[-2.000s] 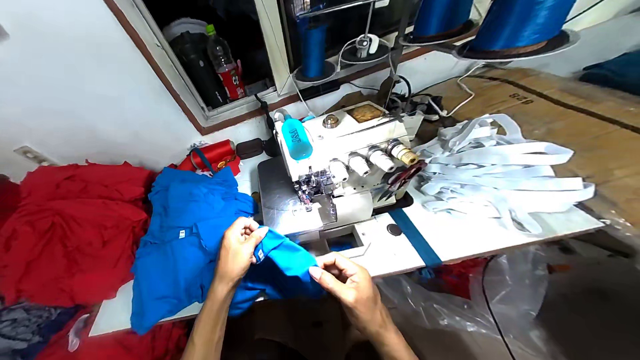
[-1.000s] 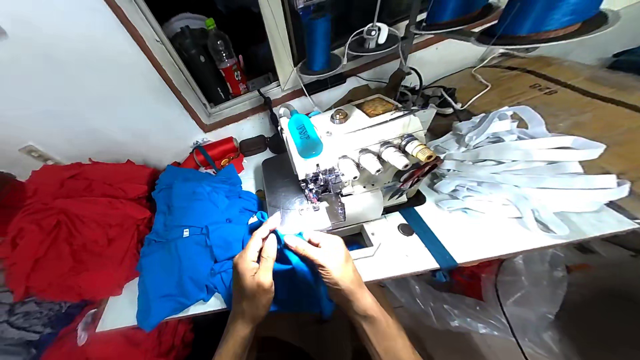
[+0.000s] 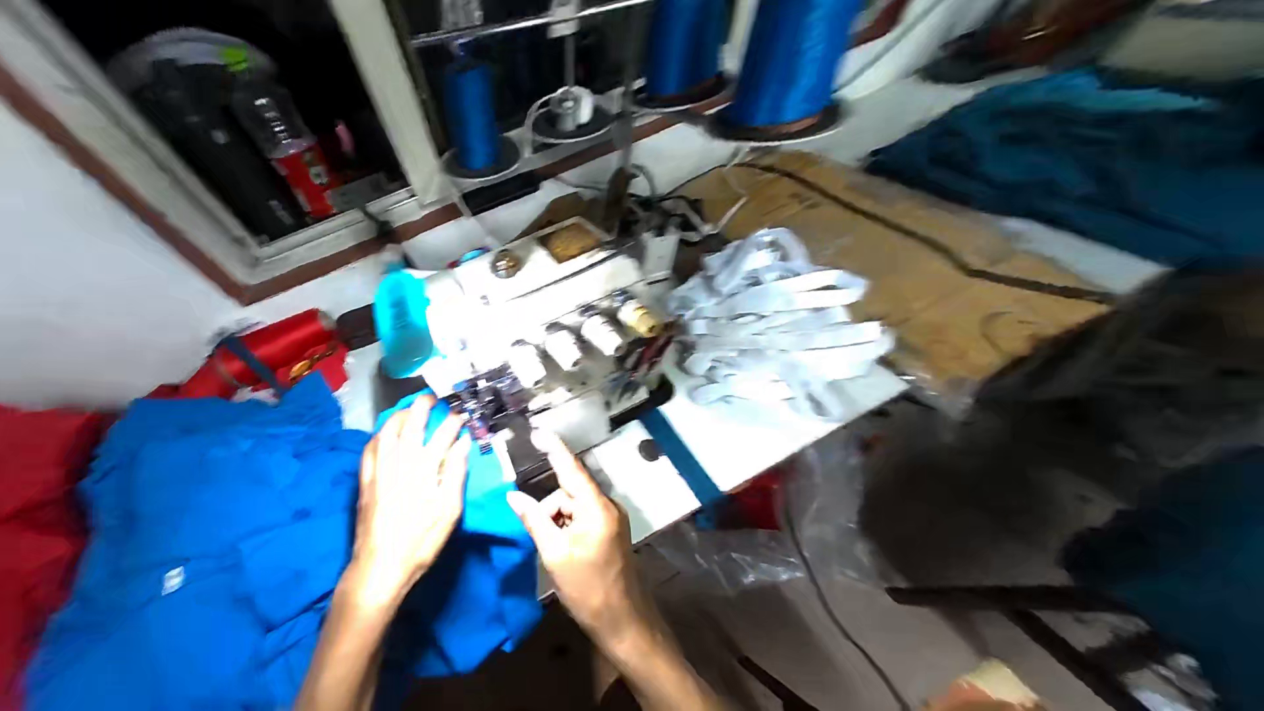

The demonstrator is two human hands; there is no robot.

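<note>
A white overlock sewing machine [image 3: 553,316] stands on the white table, its needle area by my fingertips. Blue fabric [image 3: 489,504] lies at the needle area and hangs over the table's near edge. My left hand [image 3: 410,494] rests flat on this fabric, left of the needle area, fingers stretched forward. Just right of the needle area is my right hand [image 3: 578,528], thumb and index finger apart, near the fabric's right edge; no cloth shows between them. A pile of blue garments [image 3: 197,533] lies to the left, with a small white label on one.
Red fabric [image 3: 39,504] lies at the far left, and a red thread cone [image 3: 286,346] behind the blue pile. White elastic strips [image 3: 780,326] lie right of the machine. Large blue thread cones [image 3: 795,59] stand behind. Clear plastic [image 3: 741,553] hangs below the table edge.
Both hands have moved forward to the machine with the blue fabric. My left hand now lies flat on it, and my right hand has let go of it. The view has shifted to the right.
</note>
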